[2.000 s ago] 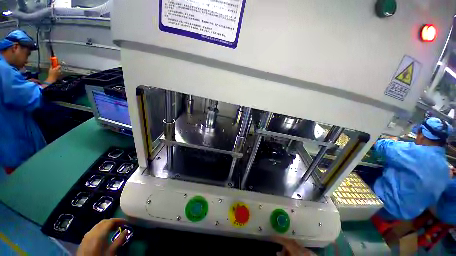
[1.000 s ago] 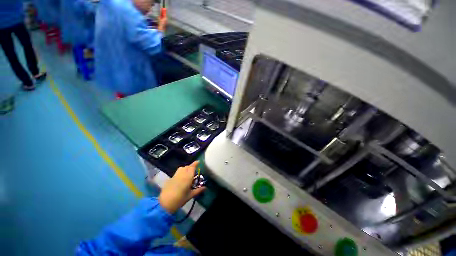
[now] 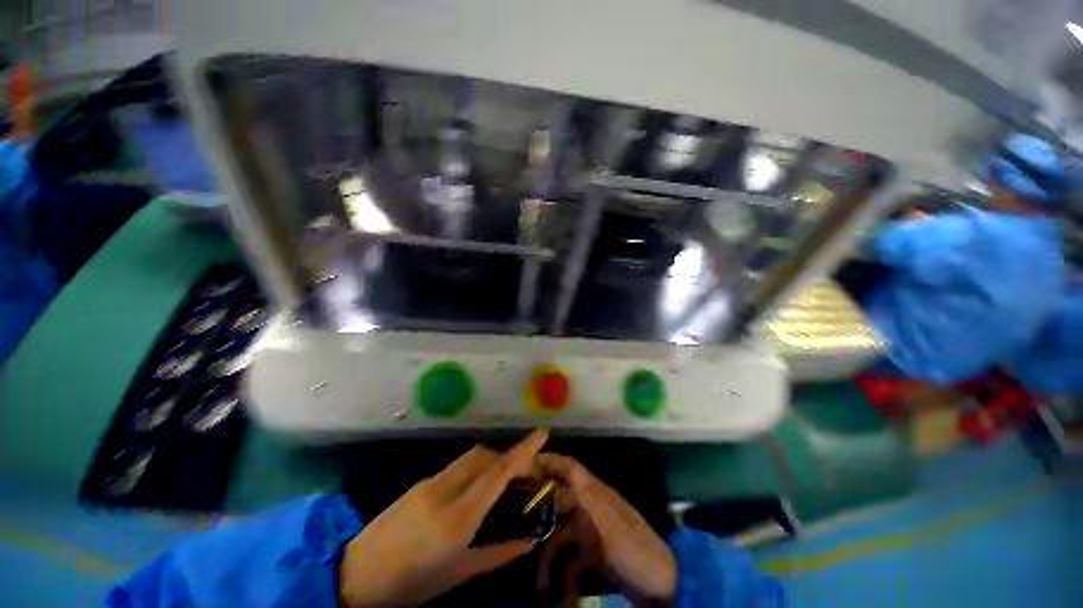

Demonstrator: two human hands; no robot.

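Note:
A small dark watch case (image 3: 537, 520) with a yellow strip and a bright rim is held between both hands, over a black pad (image 3: 378, 466) at the bench edge. My left hand (image 3: 434, 529) grips its left side between thumb and fingers. My right hand (image 3: 603, 523) is curled against its right side. The picture is blurred and the fingers hide much of the case.
The press front panel (image 3: 344, 382) with green buttons and a red stop lies just beyond the hands. A black tray (image 3: 160, 404) of watch cases lies left. A dark flat object (image 3: 739, 518) lies right. People in blue stand at both sides.
The view has swung back to face the press. My left hand has brought the case from beside the tray to the middle, and my right hand has come into view at it.

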